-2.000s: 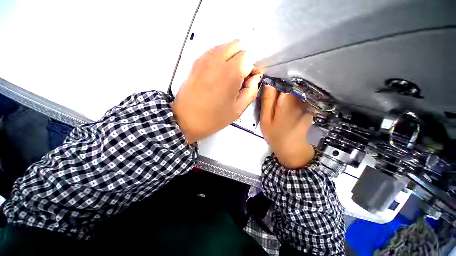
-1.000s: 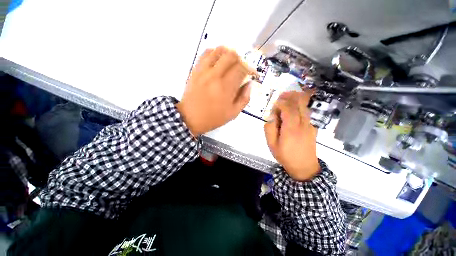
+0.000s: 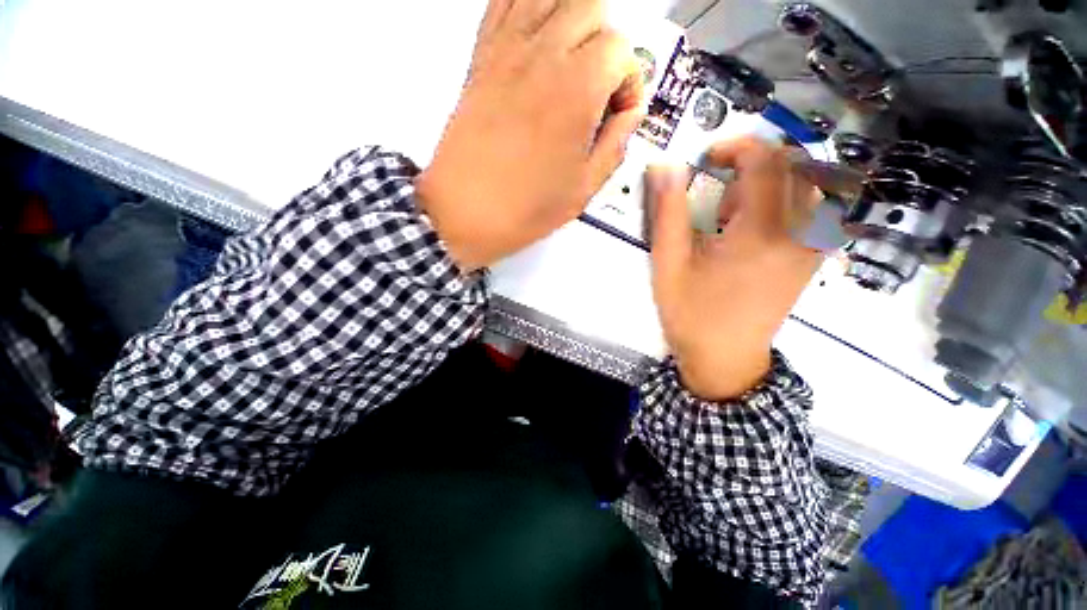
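My left hand (image 3: 530, 137) is over the machine bed at the top centre, its fingers curled beside the needle area; whether it pinches anything is hidden. My right hand (image 3: 727, 280) is just right of it, partly blurred, with thumb and fingers apart and nothing visible between them. Between and above the hands, the slotted metal needle plate (image 3: 671, 101) shows. A small blue piece (image 3: 789, 120) is right of it. The metal needle-side parts (image 3: 834, 54) stand above my right hand.
Metal cylinders and knobs (image 3: 888, 226) and a grey cylinder (image 3: 995, 292) are close right of my right hand. The white table's ruler edge (image 3: 560, 340) runs below my wrists. Dark clothes are at lower left, blue material (image 3: 948, 530) at lower right.
My hands have moved apart from their close position near the needle, and my right hand's fingers have spread. The view has shifted, exposing the needle plate. The metal parts appear closer and further right.
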